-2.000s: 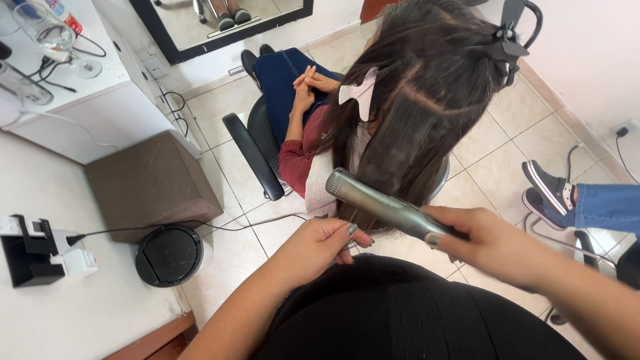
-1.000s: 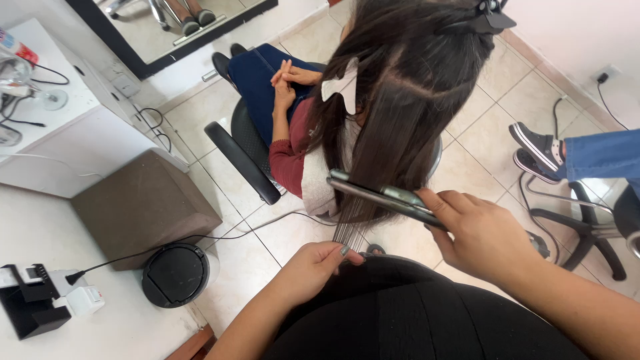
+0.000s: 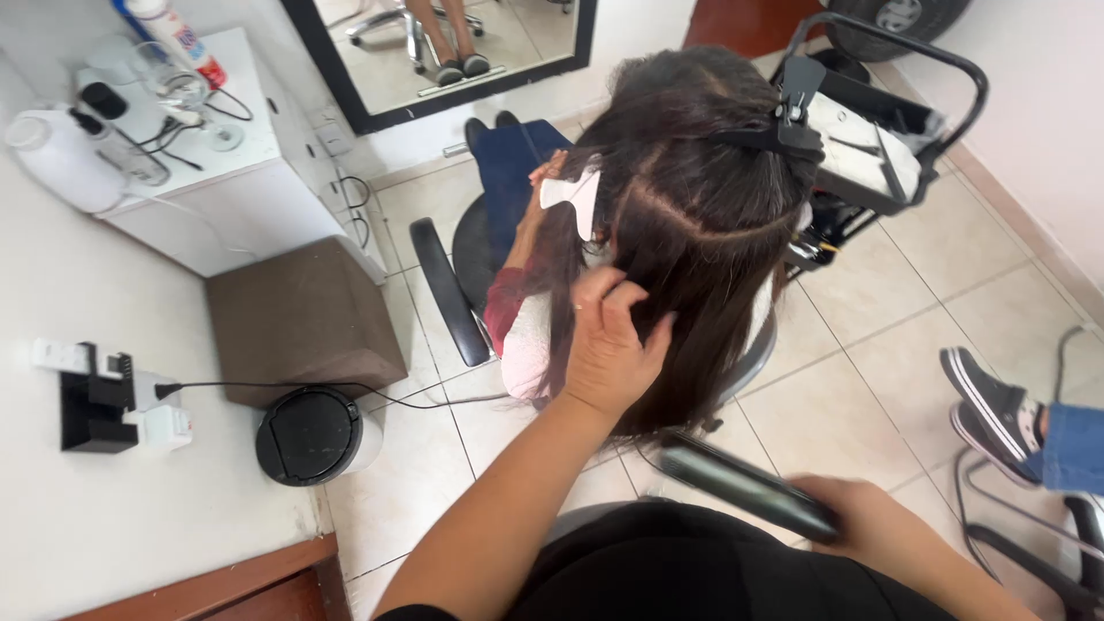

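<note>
My left hand is at the long dark hair of a seated person, its fingers bent and apart against the strands; whether any hair is pinched cannot be seen. In my right hand is a dark hair straightener, held low behind the hair ends and apart from them. A black hair clip holds the upper hair at the crown, and a white clip sits at the side. A parting line shows across the back of the head. A light towel lies on the person's shoulder.
A black armrest and a brown ottoman stand left, near a lidded bin. The power cord runs from the wall across the floor. A black trolley stands at upper right. Another person's shoe is at right.
My left hand has let go of the hair ends and moved up to the hair near the white clip. The straightener, on the hair a second ago, is now off it and lower.
</note>
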